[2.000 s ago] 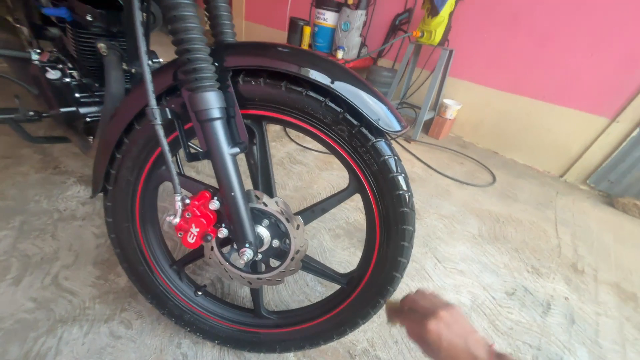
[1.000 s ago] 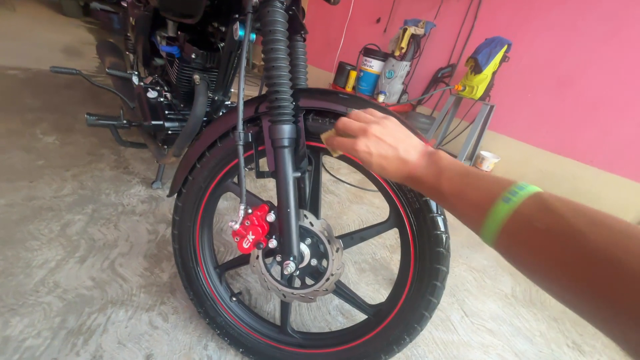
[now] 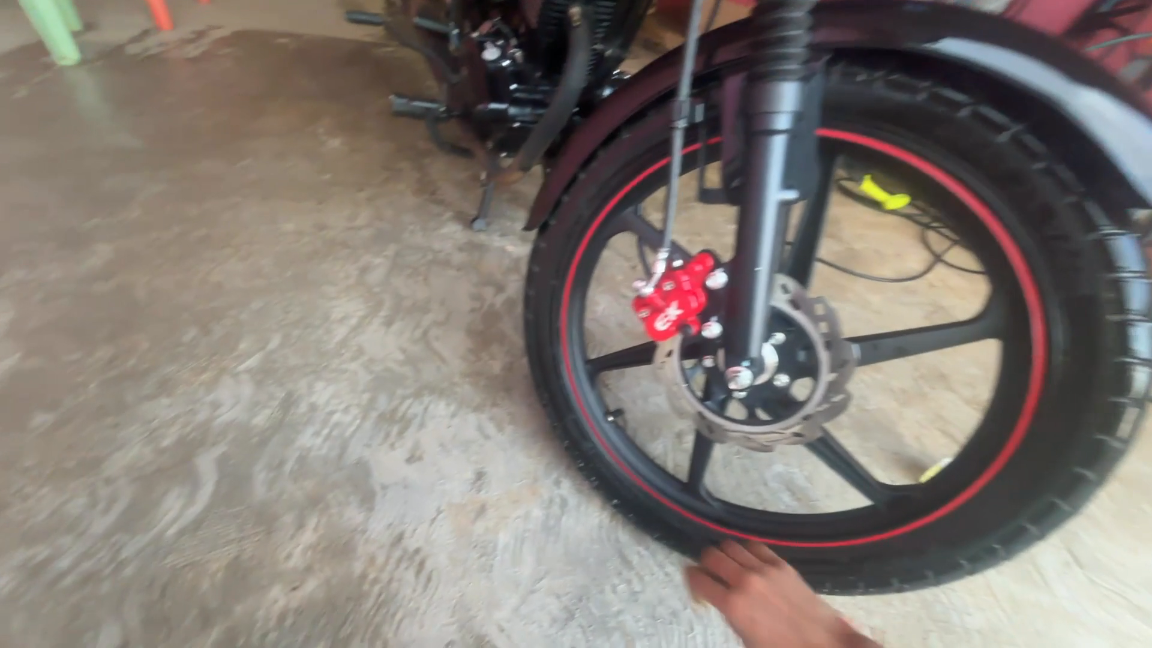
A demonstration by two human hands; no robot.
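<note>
My right hand (image 3: 751, 589) is at the bottom edge, its curled fingers against the lower sidewall of the black front tyre (image 3: 612, 490). Blur and the fingers mostly hide the small yellowish pad in its grip; only a faint edge shows beneath them. My left hand is out of view. The motorcycle's black spoked wheel has a red rim stripe (image 3: 1035, 297). At its hub sit a silver brake disc (image 3: 832, 360) and a red brake caliper (image 3: 675, 301) beside the fork leg (image 3: 765, 225). A dark front fender (image 3: 621, 135) arches over the tyre.
The engine (image 3: 549, 54) and a footpeg (image 3: 418, 106) lie behind the wheel, with the side stand (image 3: 484, 202) on the concrete floor (image 3: 315, 405). A black cable (image 3: 877, 274) and a yellow object (image 3: 882, 193) show through the spokes. Green legs (image 3: 54, 31) stand at top left.
My right hand has moved from the top of the tyre, where it held a yellowish pad, down to the tyre's lower part. The view has shifted down and closer.
</note>
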